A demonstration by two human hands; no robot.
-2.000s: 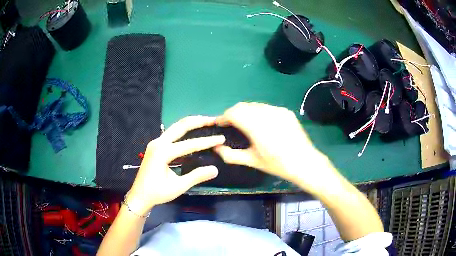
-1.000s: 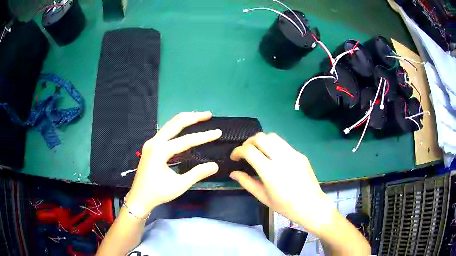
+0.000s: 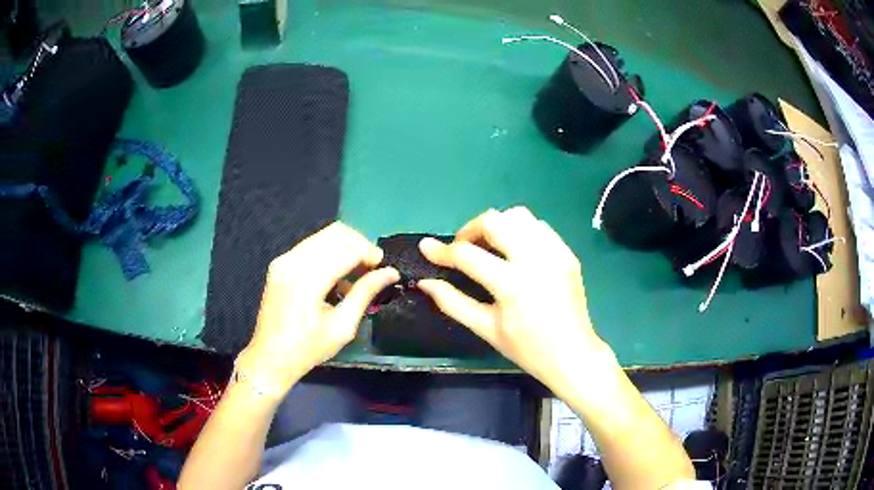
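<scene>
A black textured wrap sheet lies near the bench's front edge, around or under a dark unit that the hands mostly hide. My left hand pinches the dark material at its left side. My right hand pinches it from the right, with its fingertips close to the left ones. A little red shows by the left fingertips. A longer black strip of wrap sheets lies flat left of my hands.
Black cylinders with white and red leads cluster at right, one behind them. Cardboard lies at the right edge. A blue tie and large black roll are at left. Crates stand below the bench.
My right hand has moved up and left from the sheet's right part, and its fingertips now meet near the left ones. My left fingers, spread over the sheet before, are now drawn into a pinch.
</scene>
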